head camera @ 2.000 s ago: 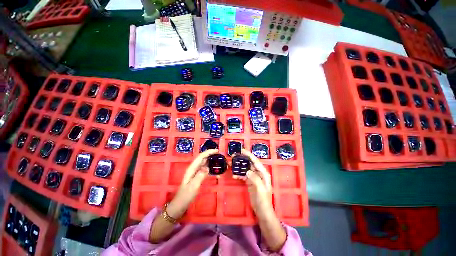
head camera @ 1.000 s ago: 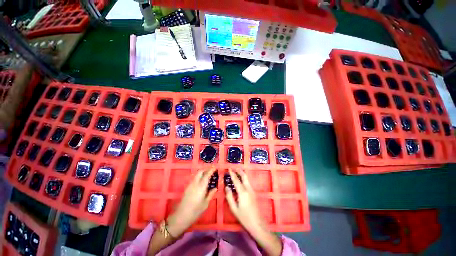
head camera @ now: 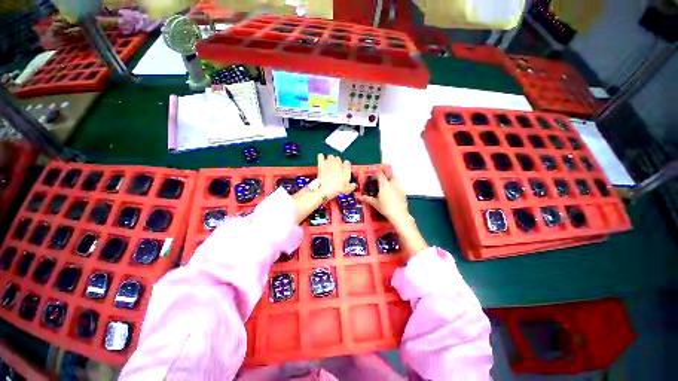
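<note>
The red working tray [head camera: 369,321] lies in front of me with dark smartwatch units in its upper pockets. Two units [head camera: 323,282] sit in its fourth row. My left hand [head camera: 332,177] is at the tray's top edge, fingers bent; its fingertips and anything under them cannot be made out. My right hand [head camera: 388,202] is at the top right pockets with thumb and fingers around a dark smartwatch unit [head camera: 371,186]. Lit units [head camera: 346,201] lie below the hands. My left sleeve hides part of the tray's left side.
A full red tray [head camera: 175,257] stands left, a tray stack [head camera: 451,216] right. Two lit units [head camera: 291,149] lie on the green mat. Behind are a notebook [head camera: 201,123], white card [head camera: 343,138], test instrument [head camera: 364,103] with overhead tray [head camera: 312,58], and green fan [head camera: 182,36].
Both hands have moved from the tray's lower middle up to its top edge. The two units they held now sit in the fourth row. The view has shifted, showing more of the bench's far side.
</note>
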